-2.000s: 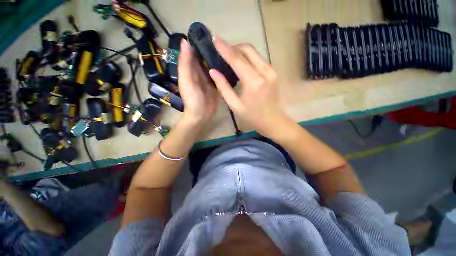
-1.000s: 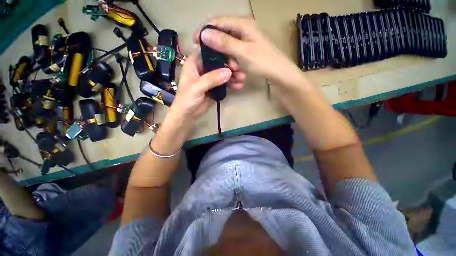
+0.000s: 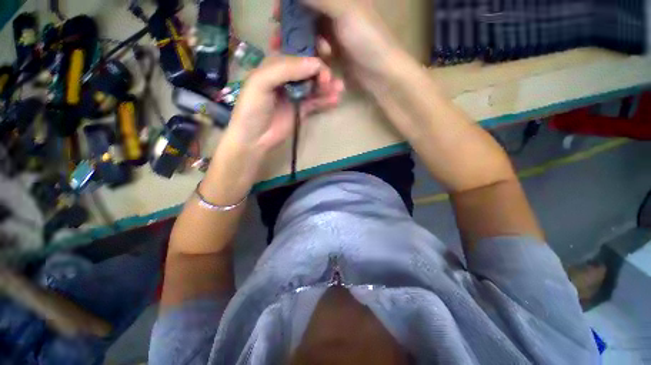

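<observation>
A closed unit (image 3: 298,32), all black with a smooth body, is held upright in front of me near the top edge. Its thin black cable hangs down toward the bench's front edge. My left hand (image 3: 275,96) is closed around its lower end, with the thumb across the front. My right hand (image 3: 353,32) is at its upper part, blurred and partly cut off by the top edge. Whether the right fingers grip the unit is hidden.
Half-assembled units (image 3: 75,64) with yellow bands, green boards and wires lie in a loose heap at left. Rows of black top covers (image 3: 535,28) stand at the upper right. The bench (image 3: 500,89) has a green front edge. Another person's arm (image 3: 53,303) is at lower left.
The unit was first held tilted, with both hands around it; now it is upright with its cable hanging. The view has shifted down, so bench things sit higher in the picture.
</observation>
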